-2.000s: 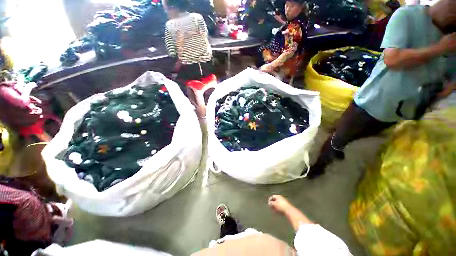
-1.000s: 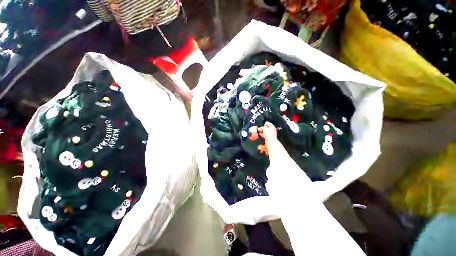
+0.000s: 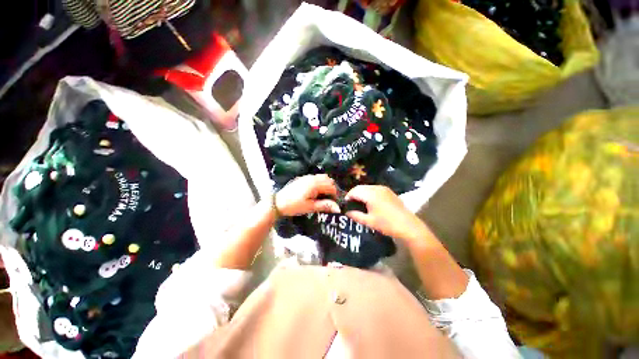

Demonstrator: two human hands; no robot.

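Note:
A dark green plush piece (image 3: 350,245) with white "MERRY CHRISTMAS" lettering hangs in front of my body, over the near rim of the middle white sack (image 3: 452,133). My left hand (image 3: 307,196) and my right hand (image 3: 375,209) pinch its upper edge close together. The fingertips are partly hidden in the dark cloth. Behind my hands the sack is full of green embroidered pieces (image 3: 343,133) with snowmen, orange-brown figures and white lettering.
A second white sack (image 3: 165,147) of green pieces stands at left. A yellow sack (image 3: 483,52) stands at the back right, and a large yellow bundle (image 3: 560,231) at right. A red and white stool (image 3: 221,84) and a person in striped clothing (image 3: 136,14) are at the back left.
My right hand has drawn back from the pile to the near rim. My left hand has come into view. Both now hold a green piece close to my body.

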